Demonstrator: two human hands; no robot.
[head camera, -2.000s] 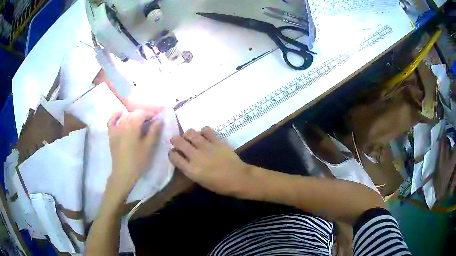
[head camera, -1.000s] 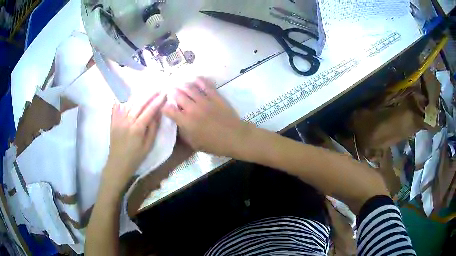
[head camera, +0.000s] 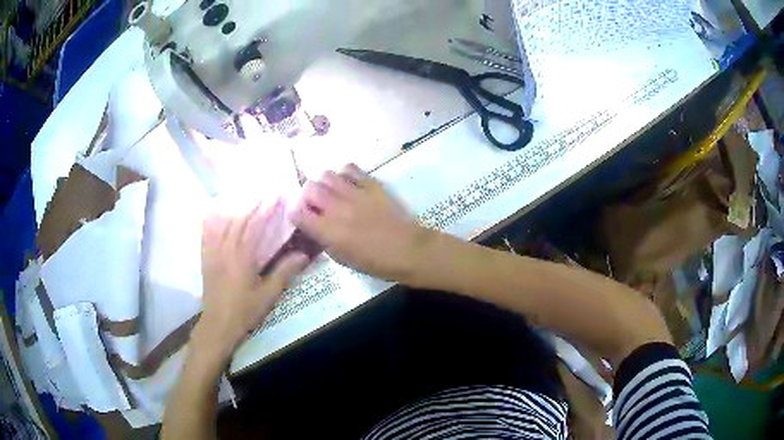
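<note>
White cut panels (head camera: 103, 258) with brown strips lie over the left part of the sewing table, brown cloth (head camera: 77, 206) among them. The off-white sewing machine head (head camera: 198, 60) stands at the far side; its needle area is washed out by the lamp. My left hand (head camera: 245, 266) lies with fingers spread on white cloth just in front of the needle area. My right hand (head camera: 352, 219) is beside it, fingers curled at the cloth's right edge; whether it pinches the cloth is blurred.
Black fabric shears (head camera: 464, 82) lie right of the machine, with thin metal tools (head camera: 490, 54) behind them. A written record sheet (head camera: 610, 43) is at the far right. A ruler tape (head camera: 550, 142) runs along the front edge. Brown and white bundles (head camera: 679, 215) hang at right beside a yellow rail (head camera: 718, 125).
My right hand has moved from the near table edge up towards the needle, then slightly back. The cloth's near right part has drawn in, baring more ruler tape. The camera view shifted slightly.
</note>
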